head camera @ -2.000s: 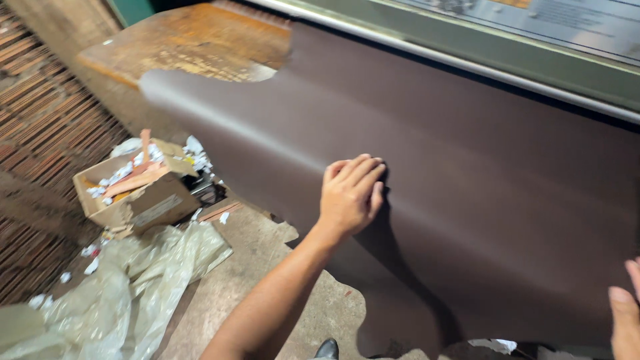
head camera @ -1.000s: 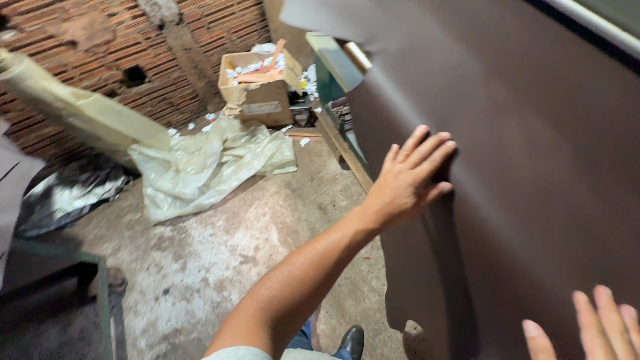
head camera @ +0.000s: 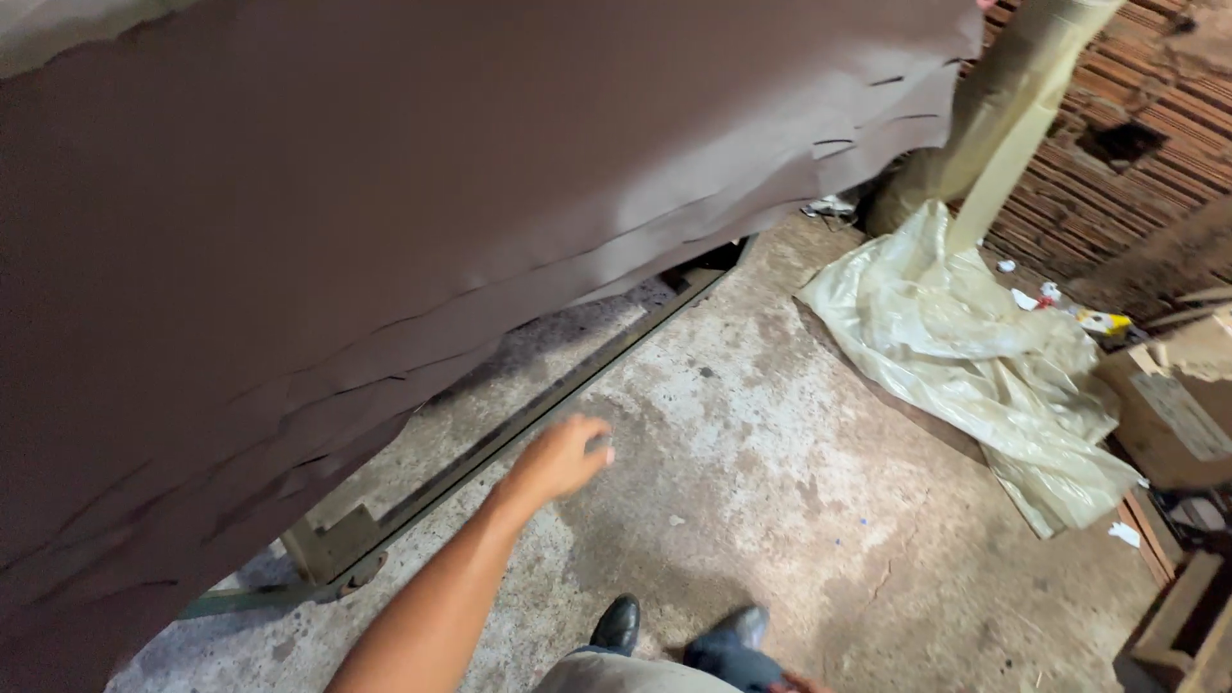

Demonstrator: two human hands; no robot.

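Observation:
My left hand [head camera: 566,454] hangs over the concrete floor with fingers loosely curled, a gap between thumb and fingertips, and nothing in it. To its upper left, large dark brown sheets [head camera: 318,192], which look like leather, lie in layers with uneven edges and some slits. My left hand appears apart from them. Only a sliver of my right hand [head camera: 801,682] shows at the bottom edge, beside my trouser leg; its fingers are hidden.
A metal base frame [head camera: 539,409] runs along the floor under the sheets. Crumpled clear plastic [head camera: 972,337] lies at right, near a pale upright roll [head camera: 1011,106] against ribbed brick. A torn cardboard box [head camera: 1179,404], paper scraps and a wooden frame [head camera: 1179,611] are at the right edge.
The view has swung to a layered stack of brown sheets. My left hand has come off the brown sheet it rested on. My right hand has dropped to the bottom edge.

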